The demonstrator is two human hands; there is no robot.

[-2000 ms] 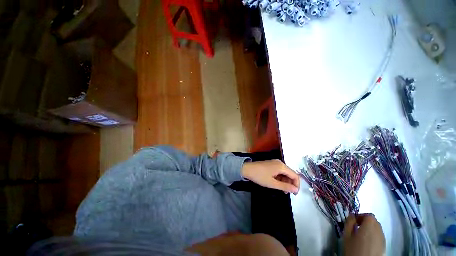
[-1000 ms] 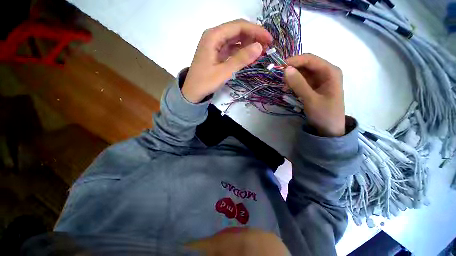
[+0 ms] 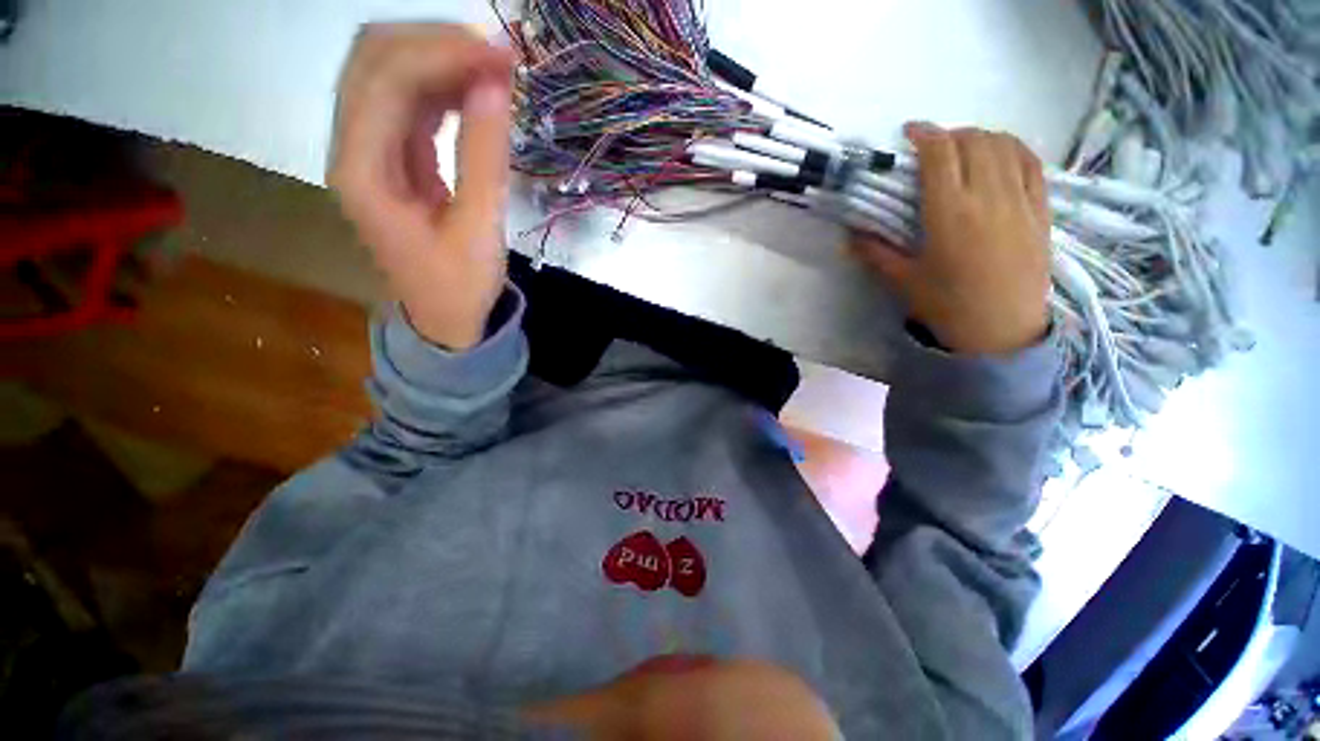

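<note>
A wire harness bundle [image 3: 623, 109] lies on the white table, its coloured wires fanned out to the left and its grey-white sheaths running right. Black sleeves and a blurred band-like section [image 3: 844, 170] show near the middle. My right hand [image 3: 977, 217] is closed around the sheaths just right of that section. My left hand [image 3: 427, 181] is raised left of the coloured wires, blurred, with thumb and fingers curled close together. I cannot tell whether anything thin is between its fingertips.
More grey-white cables [image 3: 1216, 80] lie at the upper right of the white table [image 3: 261, 73]. A red stool [image 3: 87, 239] stands on the wood-look floor at the left. A dark object with a pale curved edge [image 3: 1173, 623] is at the lower right.
The view has shifted. Both hands were together at the coloured wires and small white connectors; my right hand has moved onto the grey sheaths and my left hand has moved away to the left.
</note>
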